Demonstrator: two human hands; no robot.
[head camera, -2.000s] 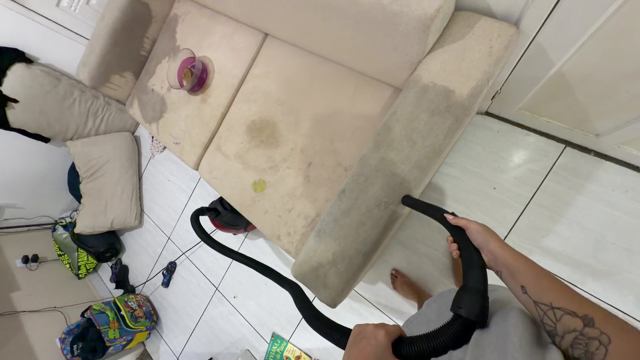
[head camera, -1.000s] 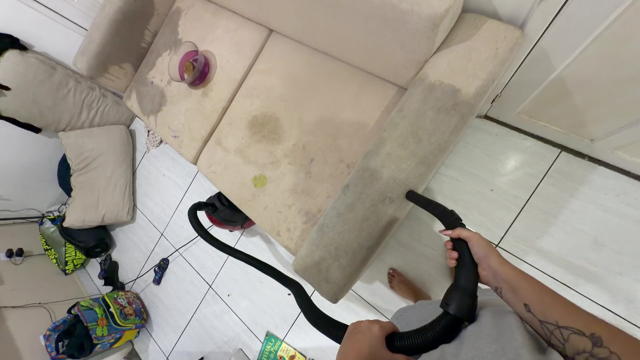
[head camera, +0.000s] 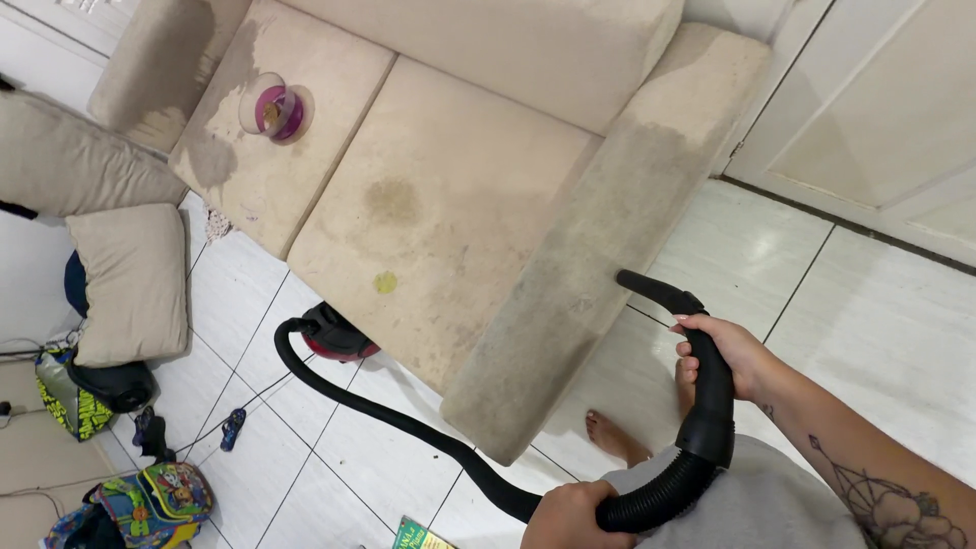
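My right hand (head camera: 720, 347) grips the black plastic handle of a vacuum cleaner hose (head camera: 404, 422). The narrow nozzle (head camera: 652, 288) at its end meets the outer side of the sofa's damp-looking beige armrest (head camera: 579, 252). Lower down, my left hand (head camera: 576, 518) is closed around the ribbed hose. The hose curves left to a red and black vacuum cleaner (head camera: 335, 333), partly hidden under the front of the sofa. Dark patches and one yellow-green spot (head camera: 385, 282) mark the seat cushions (head camera: 450, 191). A clear bowl with a purple base (head camera: 278, 110) rests on the far seat cushion.
Beige cushions (head camera: 137, 282) lie at the left. A colourful backpack (head camera: 152, 499), a child's sandal (head camera: 233, 429) and a cable are on the tiled floor (head camera: 305, 488). A book (head camera: 419, 536) lies at the bottom edge. A white door (head camera: 877, 114) stands at the right.
The nozzle has shifted slightly along the armrest, away from its front end, since the earliest frame. Both hands keep hold of the hose and handle.
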